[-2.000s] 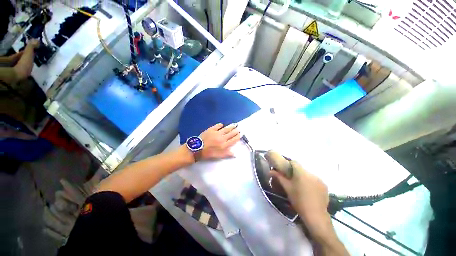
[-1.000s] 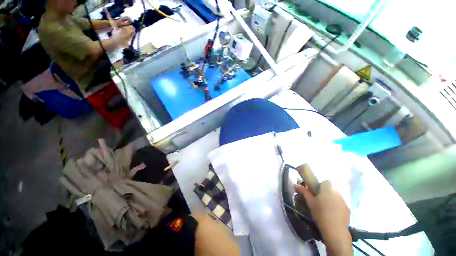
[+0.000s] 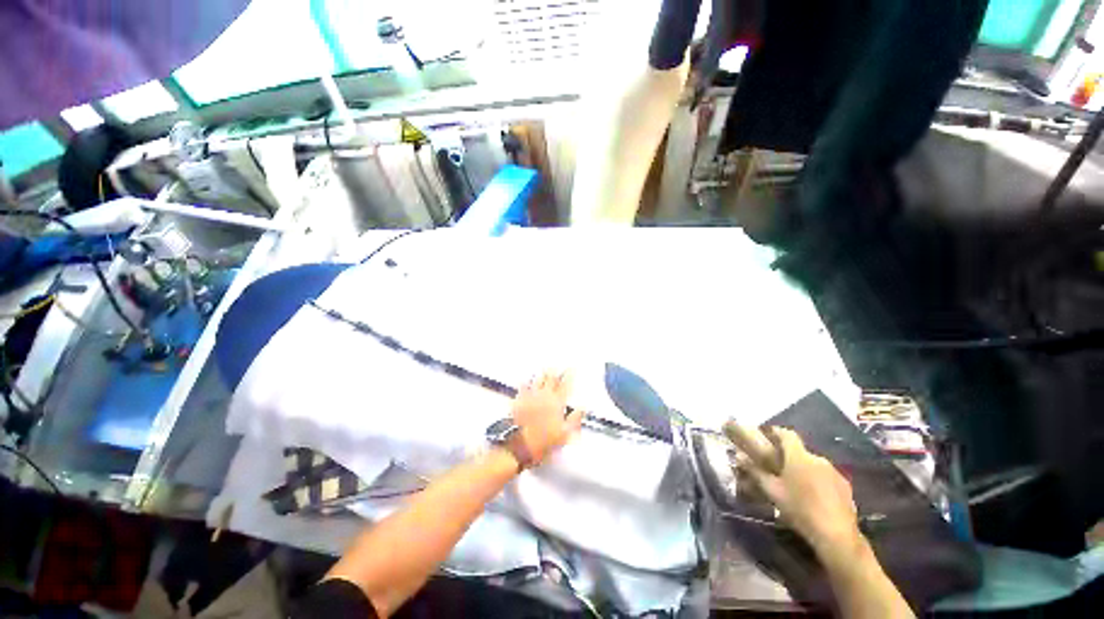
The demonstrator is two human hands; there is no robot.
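A white garment (image 3: 351, 369) lies spread over the navy padded board (image 3: 260, 317), whose rounded end shows at the left. A dark broken seam line (image 3: 418, 353) runs across the cloth to my left hand. My left hand (image 3: 545, 417) lies flat on the garment, fingers spread. My right hand (image 3: 793, 478) grips the handle of the steam iron (image 3: 717, 466), which sits at the garment's right end by the dark pad (image 3: 896, 532). A small navy patch (image 3: 638, 399) shows between the hands. A checked panel (image 3: 317, 479) shows at the lower left.
A blue-based machine with valves (image 3: 151, 351) stands at the left. A bright blue bar (image 3: 499, 200) is behind the white-covered table (image 3: 714, 284). Dark garments (image 3: 847, 109) hang at the upper right. Small items (image 3: 893, 417) lie beyond the pad at the right.
The view has swung right. My left hand has come back onto the garment. The iron in my right hand has moved to the garment's right end, and the seam line now shows in full.
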